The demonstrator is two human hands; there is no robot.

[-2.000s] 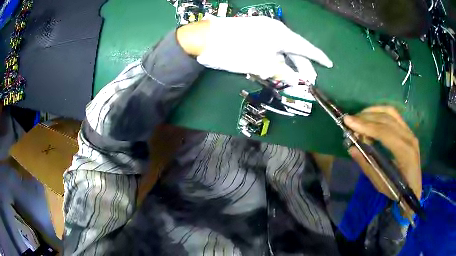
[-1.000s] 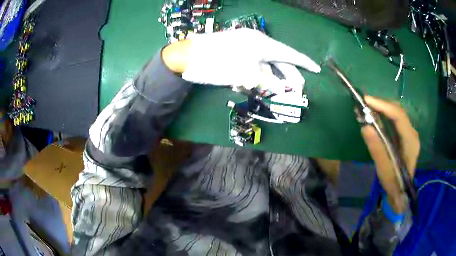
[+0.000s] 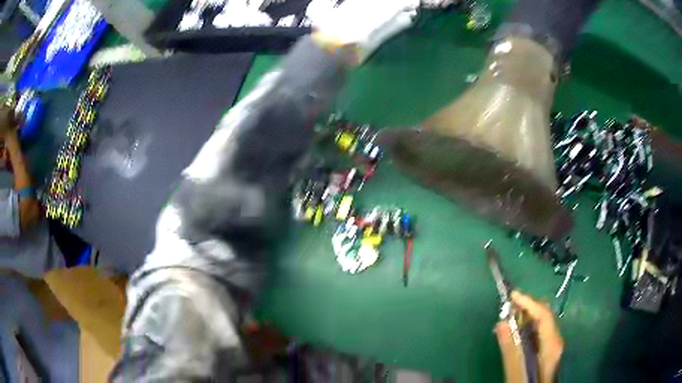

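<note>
My left hand (image 3: 363, 22), in a white glove, is stretched out to the top edge at the black tray (image 3: 232, 39) with white parts; its fingers are blurred and partly cut off, so I cannot tell what they hold. My bare right hand (image 3: 532, 336) holds the soldering iron (image 3: 511, 313) at the lower right, its tip pointing up and left over the green bench top. Several circuit boards (image 3: 325, 196) lie mid-bench, and a nearer board (image 3: 357, 254) has a white piece at it and a red wire (image 3: 407, 262) sticking down.
A tan fume extractor hood (image 3: 516, 97) hangs at upper right. Loose cut wires (image 3: 609, 161) are piled beyond it, near a small dark box (image 3: 649, 288). A black mat (image 3: 161, 149) bears a row of boards at left. A blue tray (image 3: 67, 45), another person's arm (image 3: 19, 161) and a cardboard box (image 3: 93, 314) are further left.
The view has shifted, showing more of the bench's far side. My left hand has left the white part and board near the bench edge and reached far forward. My right hand still holds the iron, lower in view.
</note>
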